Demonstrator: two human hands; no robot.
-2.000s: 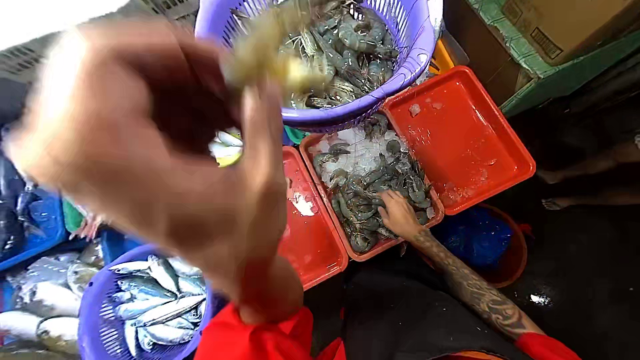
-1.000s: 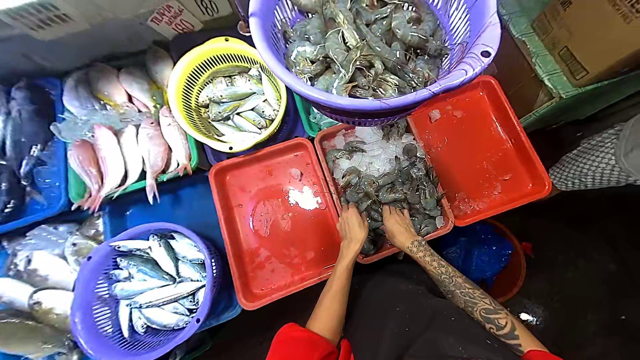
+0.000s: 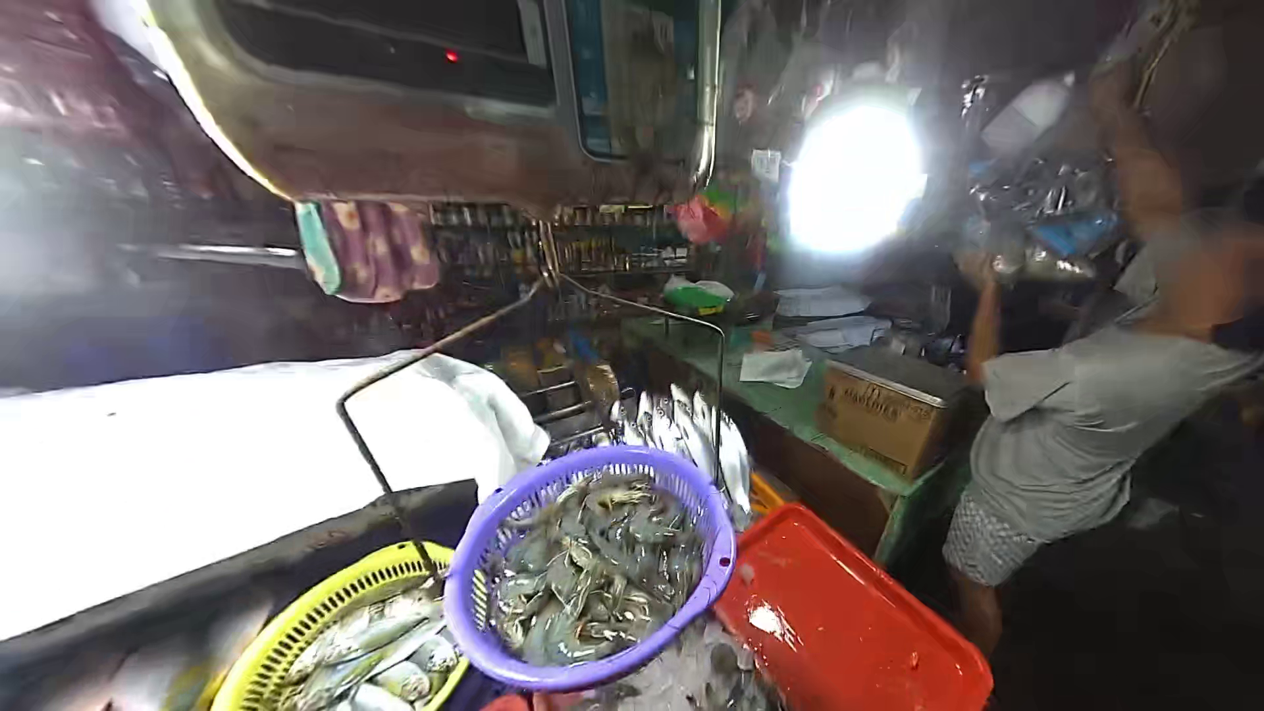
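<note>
Neither of my hands shows in the head view now. A purple plastic basket (image 3: 462, 612) full of raw shrimp (image 3: 597, 568) hangs or rests at the lower middle, within the bent metal rods of a hanging scale (image 3: 454, 109). Below it, shrimp on ice (image 3: 691, 671) are cut off by the bottom edge. A red plastic tray (image 3: 849, 622) lies to the right, with wet glare on it. At the lower left, a yellow basket (image 3: 286, 627) holds silvery fish (image 3: 380, 657).
A person in a grey shirt (image 3: 1057, 425) stands at the right, beside a cardboard box (image 3: 879, 410) on a green counter (image 3: 790, 415). More silvery fish (image 3: 681, 425) lie behind the purple basket. A bright lamp (image 3: 854, 178) glares above. White sheeting (image 3: 247, 464) covers the left side.
The view has swung up sharply. Both hands, in the shrimp tray one second ago, are out of view. The scale and the person in grey now show.
</note>
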